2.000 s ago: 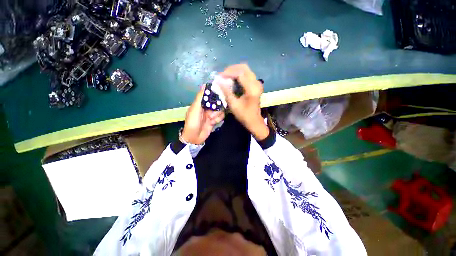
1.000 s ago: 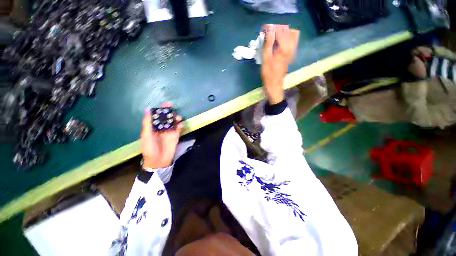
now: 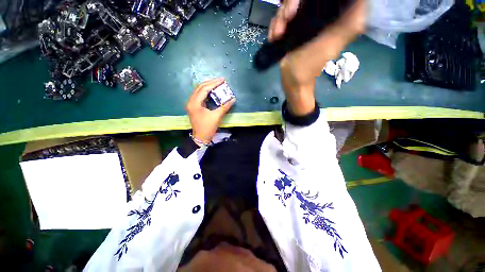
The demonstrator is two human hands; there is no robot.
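Note:
My left hand (image 3: 205,111) holds a small electronic unit (image 3: 222,94) just above the bench near its yellow edge. The unit's silvery, pale side faces up. My right hand (image 3: 319,50) is raised at the top right of centre, blurred, and grips the black electric screwdriver (image 3: 298,29). The screwdriver's dark end points down and left, apart from the unit. Its upper part is cut off by the frame's top edge. Tiny silver screws (image 3: 245,35) lie scattered on the bench beyond the unit.
Many electronic units (image 3: 101,42) are heaped at left. A black ring (image 3: 274,100) lies near the yellow edging (image 3: 372,114). Crumpled white tissue (image 3: 346,68), a clear plastic bag (image 3: 404,18) and a black ribbed tray (image 3: 441,58) lie at right. A white sheet (image 3: 77,191) covers a carton below left.
My right hand has left the tissue and now holds the electric screwdriver. The unit in my left hand has turned from its ring-of-dots face to its silvery side. The view has shifted.

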